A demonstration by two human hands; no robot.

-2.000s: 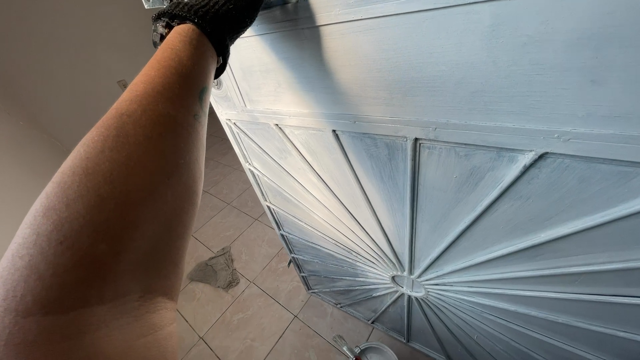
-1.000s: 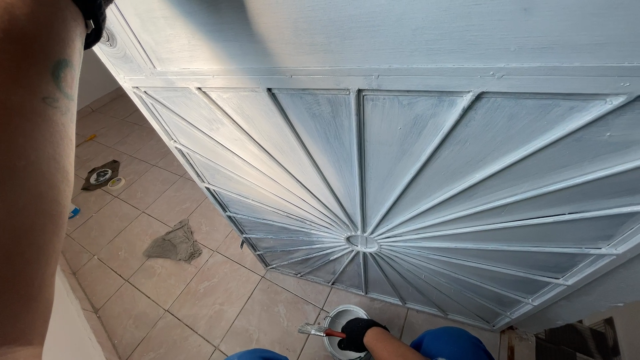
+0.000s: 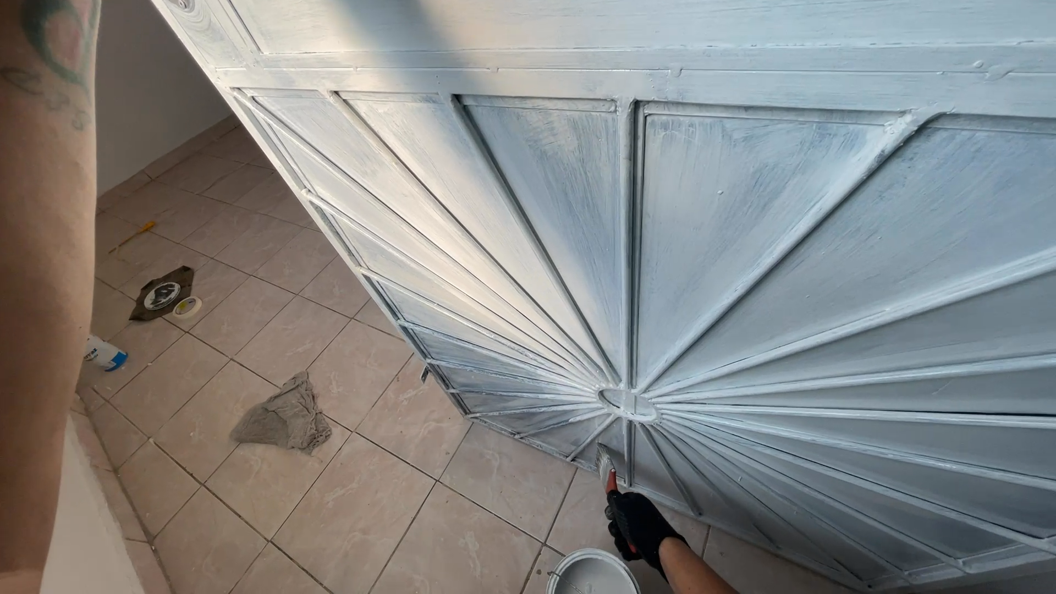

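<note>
My right hand (image 3: 639,524), in a black glove, grips a paintbrush (image 3: 609,466) with a red handle. Its bristles point up at the lower part of a metal door (image 3: 742,231) with raised bars fanning from an oval boss; whether they touch it I cannot tell. The door bears uneven white-grey paint. Just below the hand stands a paint bucket (image 3: 592,571), cut by the bottom edge of the view. My left forearm, tattooed, runs up the left side; its hand lies outside the view.
A grey rag (image 3: 287,417) lies on the tiled floor (image 3: 371,495). Farther left are a tape roll (image 3: 187,307), a round lid on a dark cloth (image 3: 162,295), a white-and-blue container (image 3: 106,355) and a yellow-handled tool (image 3: 134,235). A wall (image 3: 157,99) rises behind.
My right hand has moved the brush from over the bucket up to the door's lower part. My gloved left hand, partly visible earlier, has left the view. The view has shifted.
</note>
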